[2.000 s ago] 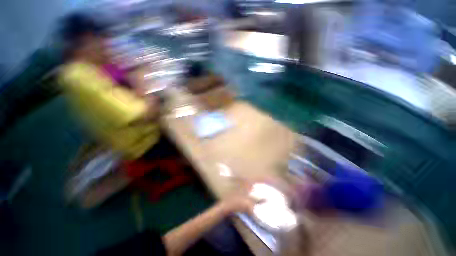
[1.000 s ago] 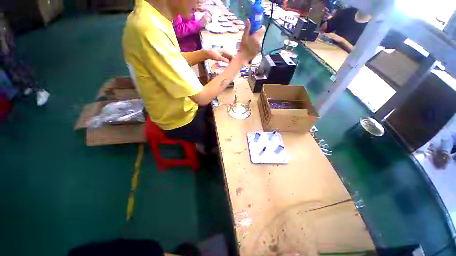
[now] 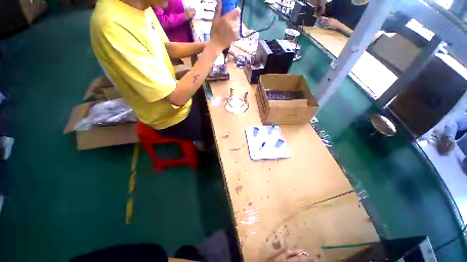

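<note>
Some fingers, probably of my left hand (image 3: 296, 256), show at the bottom edge over the bench. The rest of the hand is cut off, and I cannot tell whether it holds anything. My right hand is not in view. A white square fixture plate (image 3: 267, 152) with several upright dark-blue posts lies on the worn wooden bench (image 3: 287, 189). Farther back, a round pale unit (image 3: 236, 105) with leg-like parts stands near the bench's left edge.
An open cardboard box (image 3: 289, 110) of dark small parts stands behind the plate. A black metal box (image 3: 276, 56) is beyond it. A person in yellow (image 3: 133, 61) sits at left on a red stool (image 3: 166, 148). A dark box-like edge (image 3: 425, 250) is bottom right.
The view has shifted slightly, so the plate and carton appear farther left and higher. Fingers now show at the bottom edge. The white disc at my hand two seconds ago is out of view.
</note>
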